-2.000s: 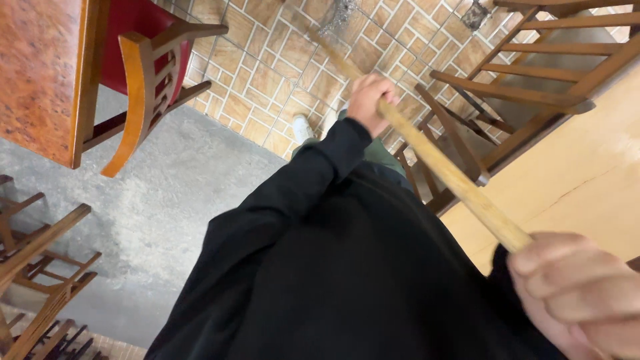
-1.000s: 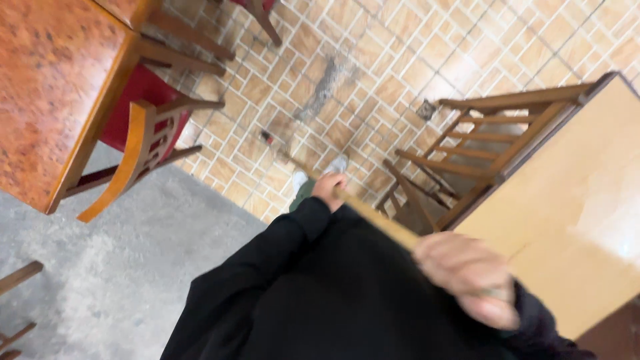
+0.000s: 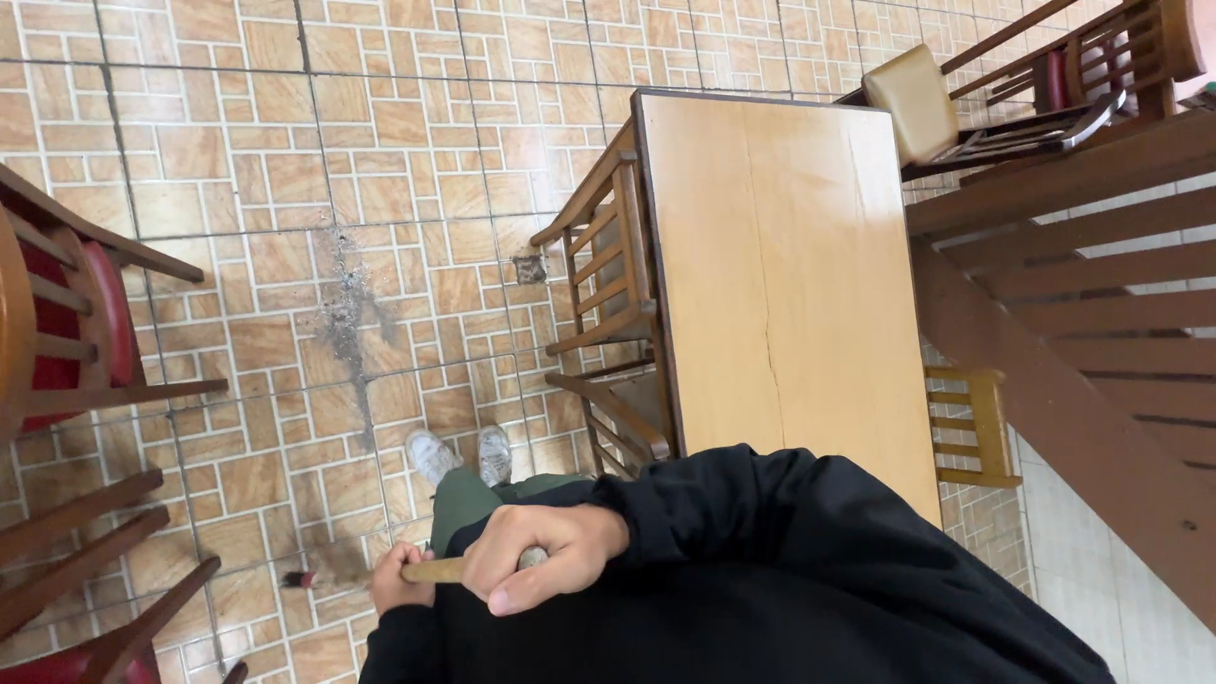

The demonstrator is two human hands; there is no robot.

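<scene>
A wooden pole point(image 3: 435, 570) runs between my two hands in front of my body. My right hand point(image 3: 541, 556) is wrapped round its top end, the round tip showing between thumb and fingers. Lower on the pole, my left hand point(image 3: 401, 578) grips it near my left hip. The pole's far end is blurred and mostly hidden beyond my left hand; a small dark and red object point(image 3: 298, 579) lies or moves there by the floor. A streak of grey dust and debris point(image 3: 351, 313) marks the tiles ahead of my shoes.
To my right stands a wooden-topped table point(image 3: 779, 275) with wooden chairs point(image 3: 600, 271) against its left side. Red-seated chairs point(image 3: 104, 313) are at the left. A brown slatted railing point(image 3: 1092, 304) rises at the far right, near a tan-seated chair point(image 3: 912, 104). A small dark patch point(image 3: 529, 270) marks the floor.
The view has turned far to the right. My right hand has come closer to my left hand in the picture, and both remain on the pole.
</scene>
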